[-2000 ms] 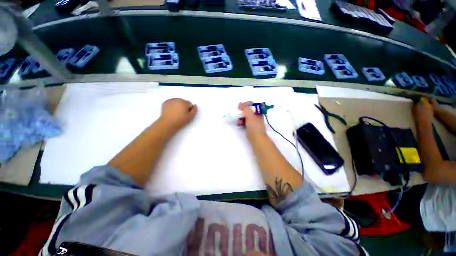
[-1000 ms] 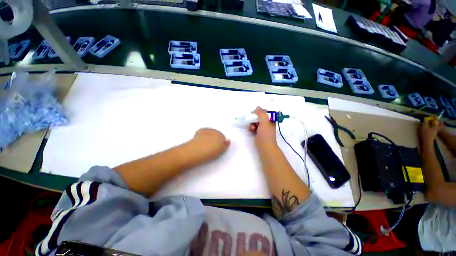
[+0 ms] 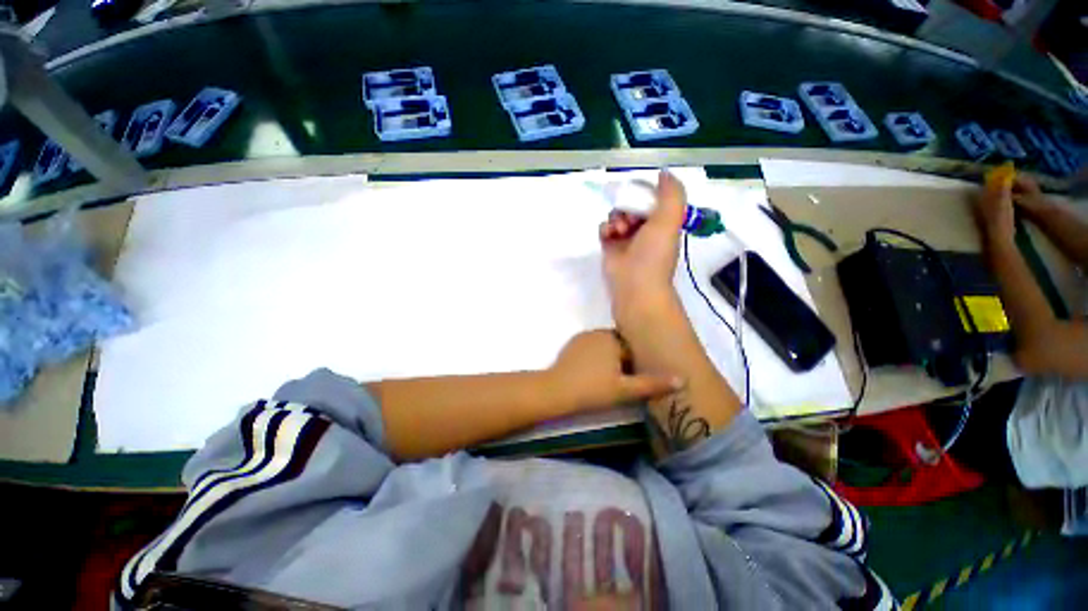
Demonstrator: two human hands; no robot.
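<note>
My right hand is closed around the glue syringe, raised over the far right part of the white work paper. The syringe's pale tip points left and touches no housing. Its green air cap sticks out right of the hand, with a whitish air hose and a thin dark cable running down from there. My left hand rests against my right forearm, its thumb lying across the forearm. Its other fingers are partly hidden, so its grip is unclear.
Blue housings lie singly and in pairs on the green conveyor belt beyond the table. A bag of blue parts is at left. A phone, pliers and a black box are at right. Another person's hands are far right.
My left hand has moved right across the paper onto my right forearm. My right hand has moved farther out and slightly right with the syringe, turning upward. The camera view has shifted.
</note>
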